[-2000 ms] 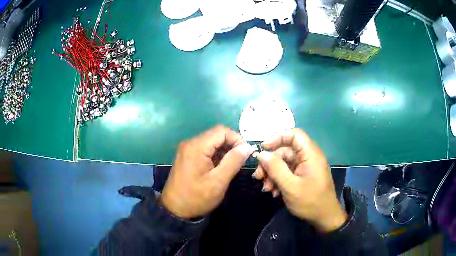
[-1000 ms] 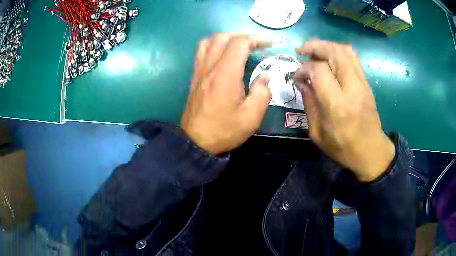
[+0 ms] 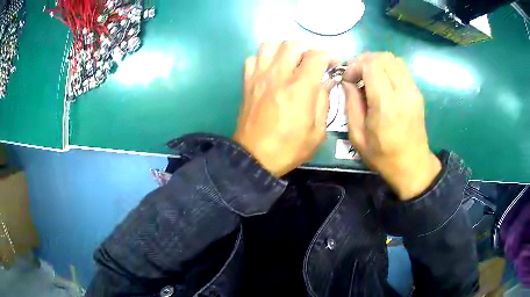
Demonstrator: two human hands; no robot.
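Note:
A white plastic housing (image 3: 337,110) lies on the green bench near its front edge, mostly covered by my hands. My left hand (image 3: 285,104) is at its left side, with fingertips at its upper part. My right hand (image 3: 389,110) is at its right side, thumb and fingers pinched together at a small silver-and-dark part (image 3: 338,74) in the housing. A dark lead wire curves below that part. Which fingers grip the part is partly hidden. A small white label block (image 3: 346,149) lies just below the housing at the bench edge.
Wired parts with red wires (image 3: 99,43) are heaped at the upper left. A pale pile of small parts (image 3: 8,49) is at the far left. Another white housing (image 3: 331,14) lies beyond my hands. The silver screw feeder (image 3: 441,22) stands at the upper right.
The view has tilted down toward the bench edge. The housing was turned over or swapped, now showing wiring inside. My hands have moved from the bench edge onto it and closed in around the small part.

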